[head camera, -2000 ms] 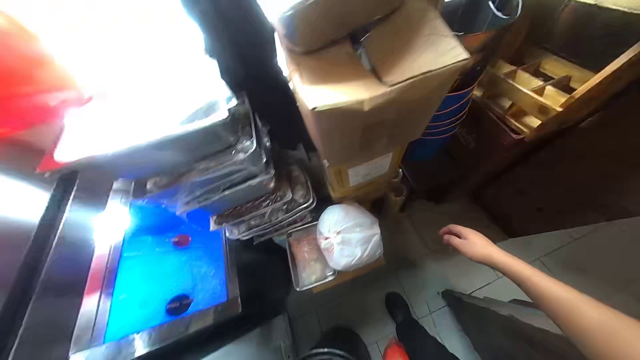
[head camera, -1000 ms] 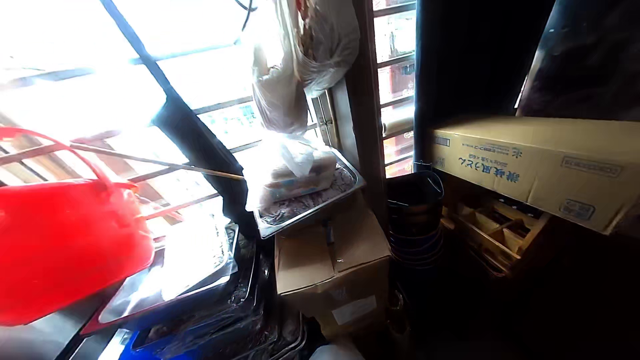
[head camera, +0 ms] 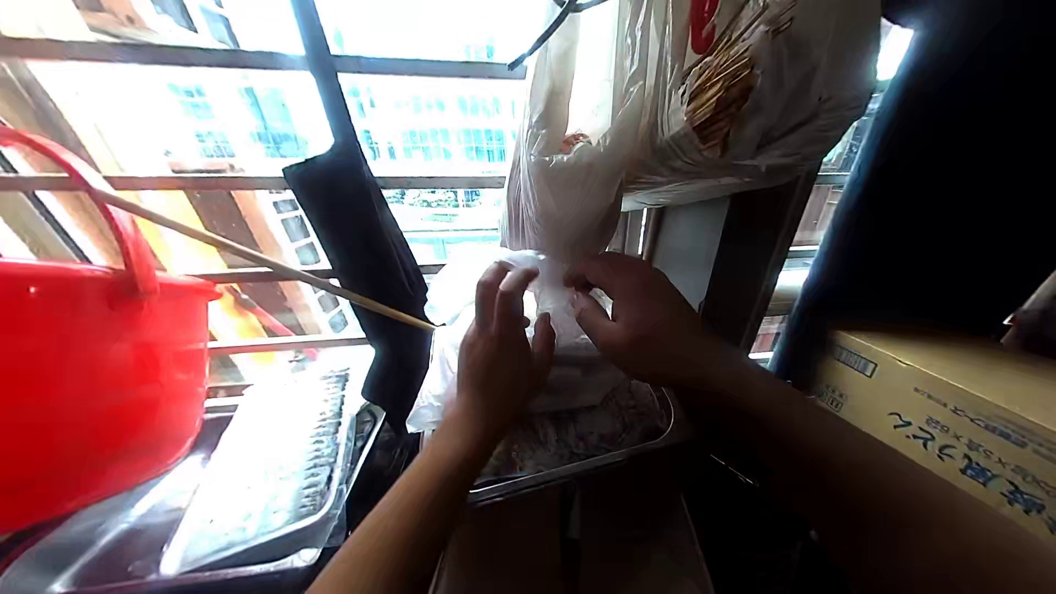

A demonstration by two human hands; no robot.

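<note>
My left hand (head camera: 503, 342) is at a white plastic bag (head camera: 569, 326) with its fingers spread and curved over the bag's left side. My right hand (head camera: 631, 309) has thumb and fingers close together at the bag's upper right; the thin plastic between the hands is blurred, so a firm grip cannot be made out. The bag lies on a metal tray (head camera: 569, 476) of dark, wrapped contents, which rests on a cardboard box (head camera: 627, 536). Just behind, a translucent plastic bag (head camera: 569, 190) hangs down close to my fingertips.
To the left are a red plastic bucket (head camera: 99, 371) with a thin stick (head camera: 272, 262) across it and a plastic-covered metal tray (head camera: 264, 470). A printed cardboard carton (head camera: 949, 421) is at the right. Barred windows (head camera: 429, 124) stand behind; a bag of wooden skewers (head camera: 726, 99) hangs above.
Both hands have come in to the white bag on the tray; neither was visible there one second ago. The view has swung from the floor to the window.
</note>
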